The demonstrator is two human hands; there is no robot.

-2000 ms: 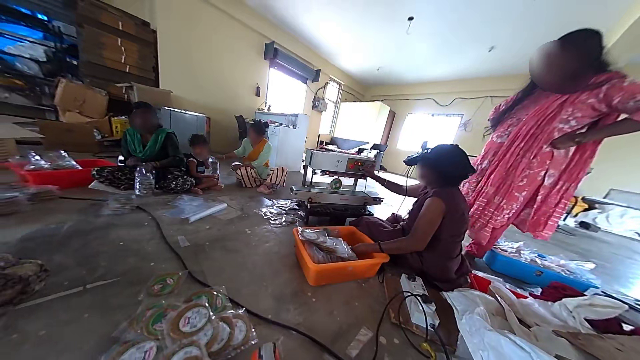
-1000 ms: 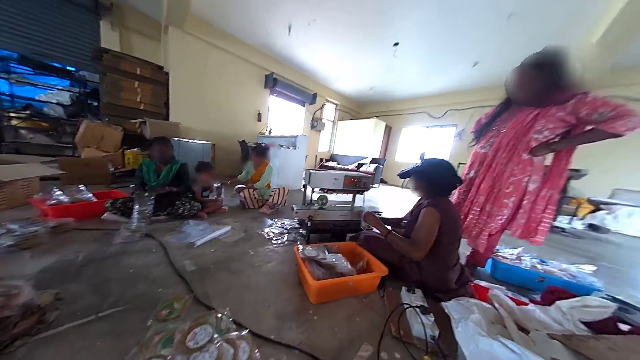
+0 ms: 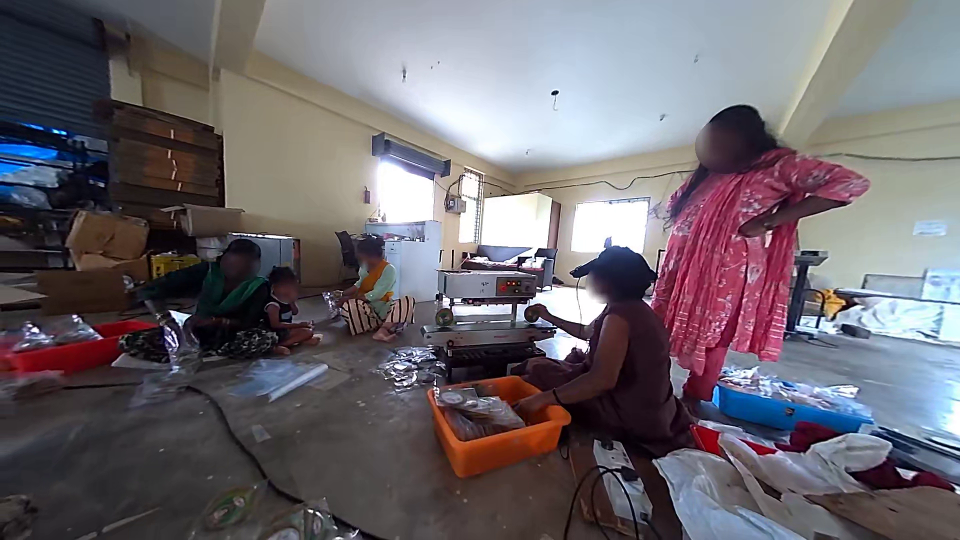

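Observation:
Neither of my hands shows in the head view. Near the bottom edge, closest to me, lie round items in clear plastic packets (image 3: 289, 523). Beyond them stands an orange plastic tub (image 3: 499, 450) holding similar packets (image 3: 480, 411). A seated person in a dark cap (image 3: 630, 367) has one hand in the tub and the other at the right side of a band sealing machine (image 3: 487, 285). A round packet (image 3: 445, 317) stands at the machine's left side. Shiny packets (image 3: 411, 367) lie on the floor left of the machine.
A black cable (image 3: 225, 427) crosses the floor. A power strip (image 3: 622, 480) with cords lies beside white sacks (image 3: 720, 487). A person in pink (image 3: 742, 255) stands near a blue tub (image 3: 787, 412). Two seated people and a child (image 3: 285, 311) are at left by a red tub (image 3: 82, 352).
The view has tilted up, and fewer near packets show. The seated person's near hand was at the machine one second ago and is now in the orange tub.

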